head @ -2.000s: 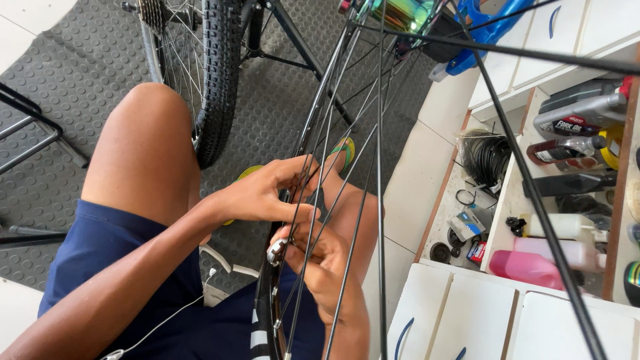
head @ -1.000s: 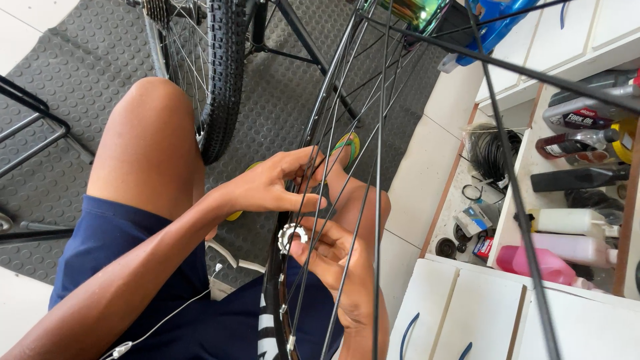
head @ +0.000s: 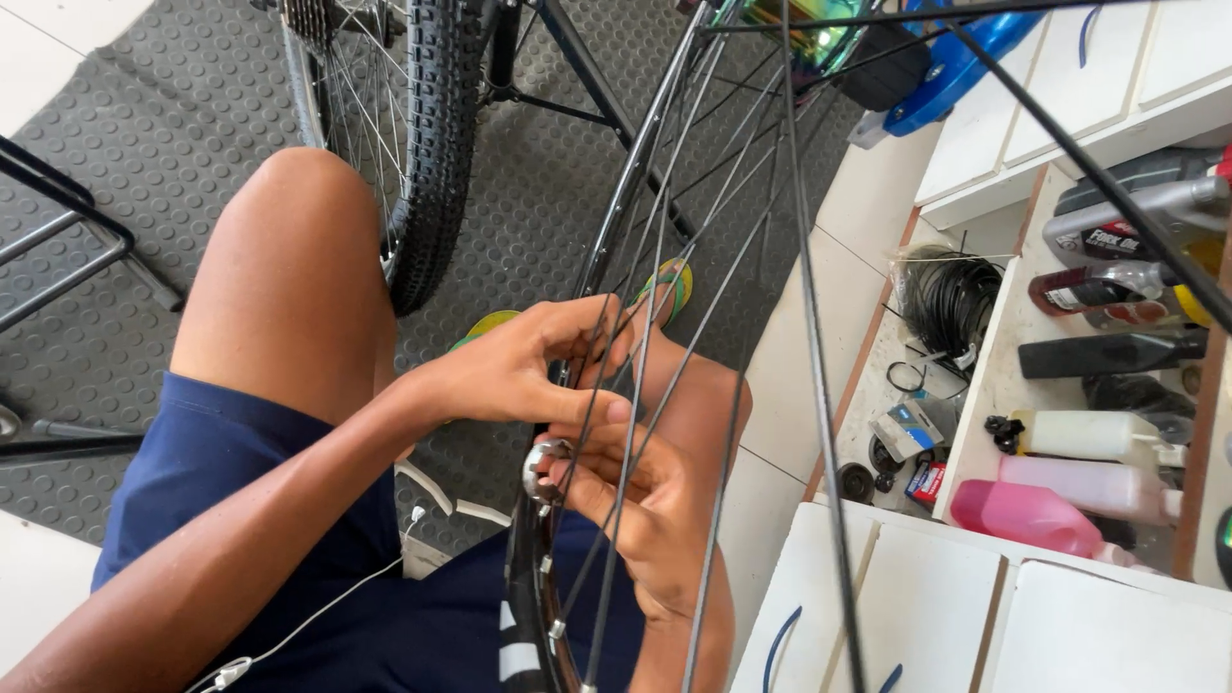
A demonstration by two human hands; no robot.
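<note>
A black bicycle wheel rim (head: 616, 221) runs from the top centre to the bottom of the view, with dark spokes (head: 818, 337) and silver nipples (head: 547, 566) along it. My left hand (head: 539, 361) is around the rim, fingers curled behind the spokes and thumb pointing across them. Just below, my right hand (head: 635, 500) holds a round metal spoke wrench (head: 544, 472) at the rim between thumb and fingers. The wrench's seat on a nipple is hidden. A shiny multicoloured hub (head: 813, 29) shows at the top.
A second wheel's knobby tyre (head: 445, 144) stands behind my knee. Black metal stand legs (head: 58, 231) are at left on the studded rubber mat (head: 221, 87). At right, open shelves hold bottles (head: 1020, 520) and a coil of black cable (head: 948, 298). A white earphone cord (head: 327, 602) crosses my lap.
The round wrench, seen face-on one second ago, is now turned more edge-on in my right hand. My left hand stays at the rim.
</note>
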